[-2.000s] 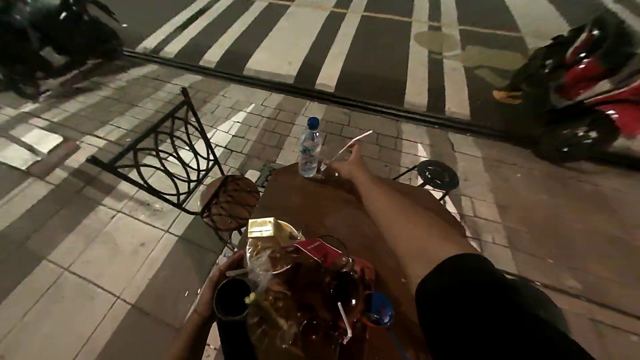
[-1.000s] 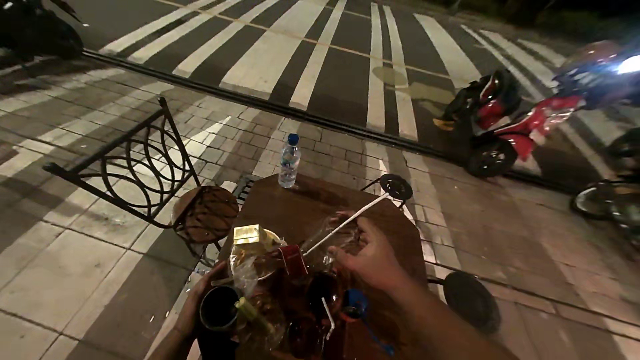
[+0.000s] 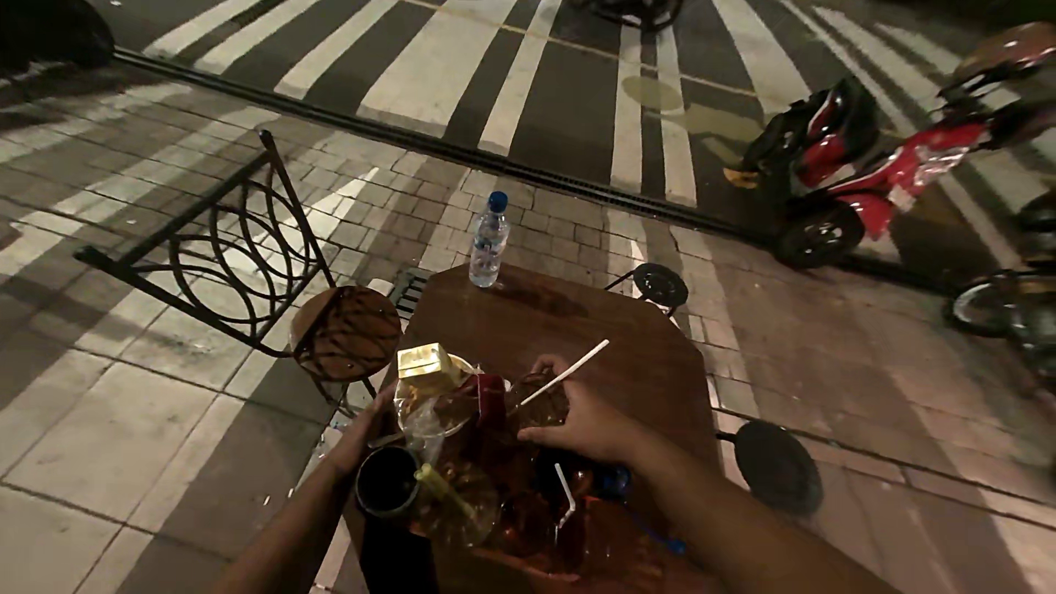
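My right hand (image 3: 577,417) is closed around a clear cup (image 3: 540,400) with a white straw (image 3: 569,371) slanting out of it, over the near part of the brown wooden table (image 3: 627,355). My left hand (image 3: 367,425) lies against the left side of the clustered items, beside a white bowl (image 3: 404,408) that holds a pale yellow box (image 3: 425,367); its fingers are partly hidden. A dark round cup (image 3: 388,483) is just below it. Between the hands are a red packet (image 3: 491,400), a clear plastic cup with a yellow-green straw (image 3: 445,491) and a bent white straw (image 3: 566,495).
A capped plastic water bottle (image 3: 489,243) stands at the table's far edge. A metal-backed chair (image 3: 346,330) is at left; round dark stools (image 3: 660,285) (image 3: 777,466) are at right. Beyond the paving, a red scooter (image 3: 891,173) stands near a striped crossing.
My right hand has come back from beside the bottle at the far edge to the clustered items, bringing the cup with the straw. My left hand stays near the bowl. The view has shifted.
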